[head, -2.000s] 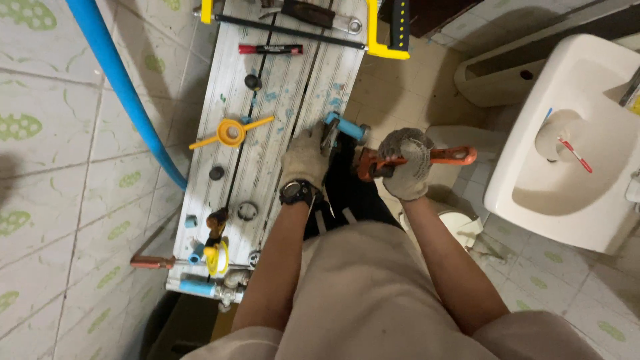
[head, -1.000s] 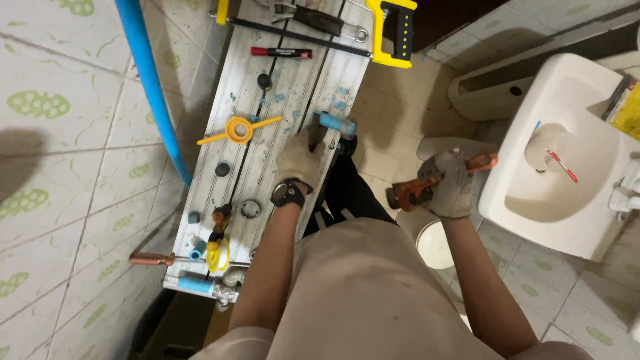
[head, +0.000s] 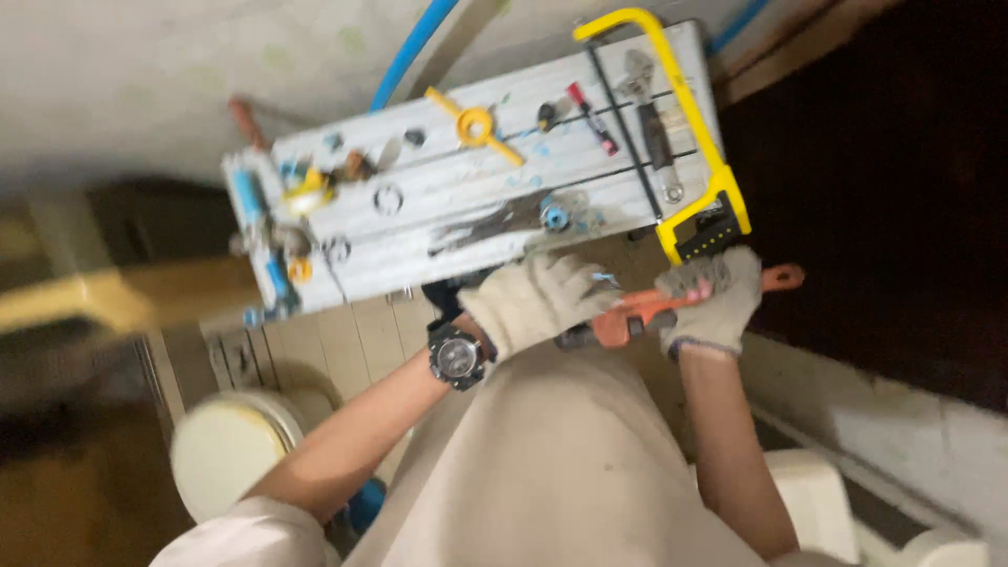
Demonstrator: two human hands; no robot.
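Observation:
My right hand (head: 713, 303), in a grey-white work glove, is closed around the handle of an orange pipe wrench (head: 650, 303). The gloved left hand (head: 543, 303) is by the wrench's jaw end, its fingertips blurred; whether it grips the wrench is unclear. A small light-blue bit (head: 605, 277) shows at those fingertips. Above the left hand, near the bench's front edge, a blue pipe piece (head: 555, 214) is seen end-on. A yellow-framed hacksaw (head: 693, 102) lies across the right end of the bench, beside an adjustable wrench (head: 655, 138).
The slatted bench (head: 472, 228) also bears a marker (head: 592, 118), a yellow two-handled tool (head: 475, 126), a yellow tape roll (head: 307, 193) and a valve with blue pipe (head: 248, 197). A blue hose (head: 409, 51) runs behind. A white round-lidded bucket (head: 228, 449) stands lower left.
The view has turned strongly. My left hand has left the blue pipe piece at the bench edge and come to the wrench's jaw end. The wrench remains in my right hand.

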